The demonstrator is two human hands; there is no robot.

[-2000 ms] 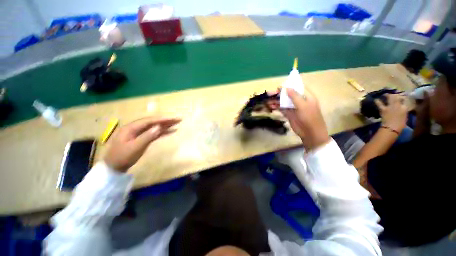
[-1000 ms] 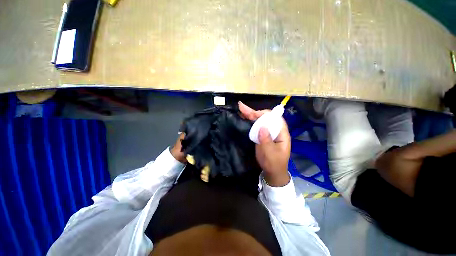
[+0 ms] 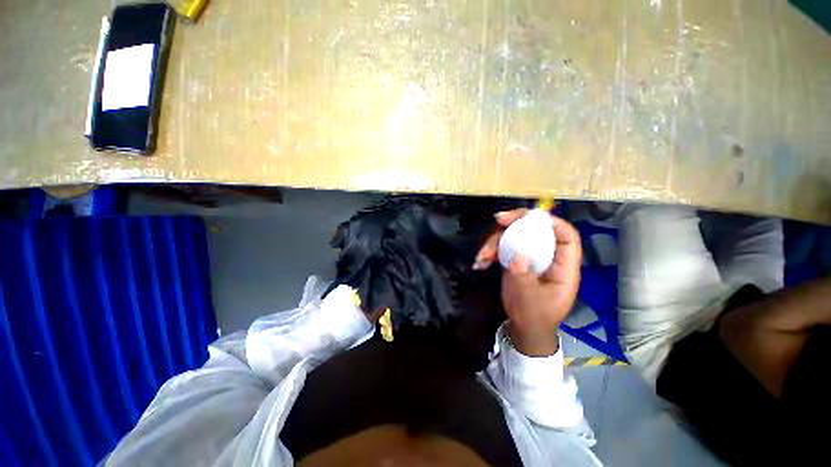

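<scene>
The black figure (image 3: pixel 405 264), a bundle of shiny black overlapping strips, is held over my lap just below the table edge. A knobbly tan end piece (image 3: pixel 386 325) sticks out at its lower side. My right hand (image 3: pixel 539 294) holds the white glue bottle (image 3: pixel 528 242) to the right of the figure, its yellow nozzle pointing up at the table edge. The fingertips are near the figure's right side; I cannot tell if they touch it. My left hand is hidden behind the figure and the white sleeve (image 3: pixel 314 333).
The tan worktable (image 3: pixel 410 100) spans the top. A smartphone (image 3: pixel 133 77) with a white patch lies at its left, beside a yellow object (image 3: pixel 189 8). A blue ribbed surface (image 3: pixel 109 319) is at lower left. A person's bent arm (image 3: pixel 774 319) and light trousers (image 3: pixel 661 274) are at right.
Since one second ago, my right hand with the glue bottle has moved right, away from the figure. The pale block at the figure's top no longer shows. Earlier, my left hand was empty over the table.
</scene>
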